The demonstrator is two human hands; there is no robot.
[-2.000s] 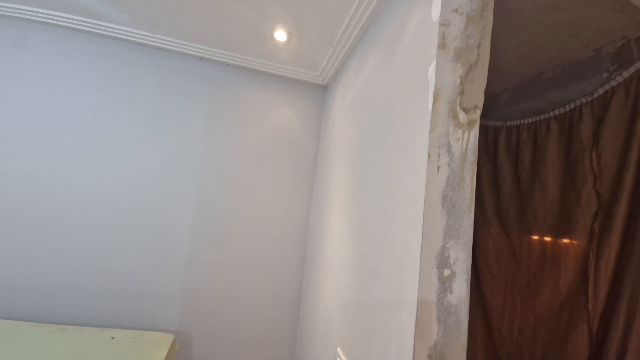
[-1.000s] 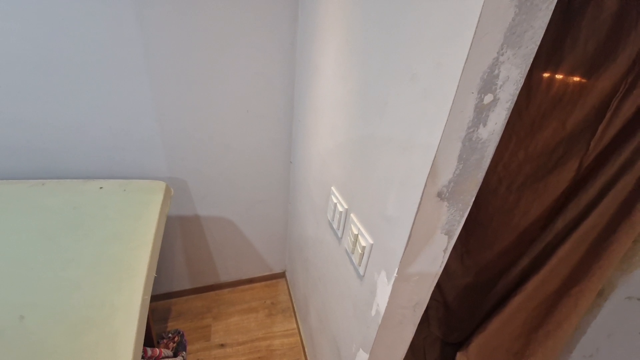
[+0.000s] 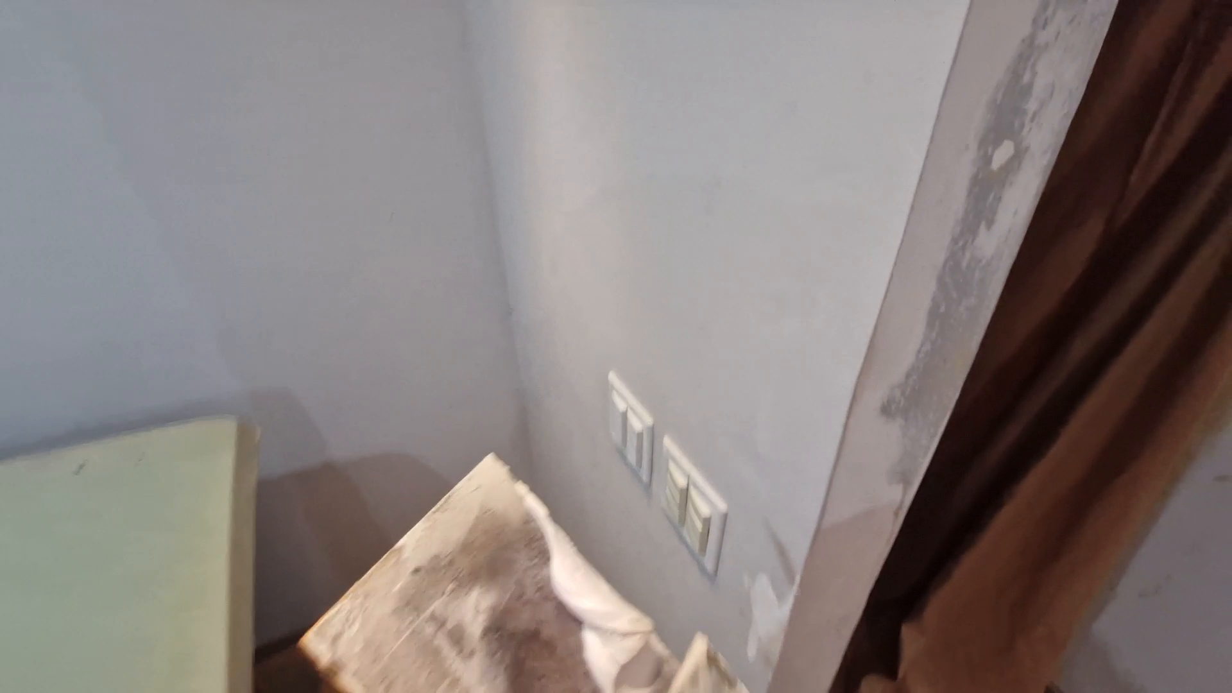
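Note:
Neither of my hands shows in the head view. A worn board-like piece (image 3: 462, 587), stained brown and grey, rises from the bottom middle with one corner pointing up. Pale material like cloth or peeling sheet (image 3: 592, 597) lies along its right edge; which it is, I cannot tell. What holds or supports the piece is hidden below the frame. Behind it and to the right, two white switch plates (image 3: 630, 428) are set in the pale wall (image 3: 712, 241).
A pale green tabletop-like panel (image 3: 115, 558) stands at the lower left. On the right, a wall edge with patchy plaster (image 3: 962, 279) borders a brown curtain (image 3: 1088, 385). A strip of brown floor (image 3: 279, 669) shows at the bottom.
The view has tilted down from the ceiling to the wall and switches. The stained board-like piece has come into view at the bottom, where the frame one second ago shows wooden floor.

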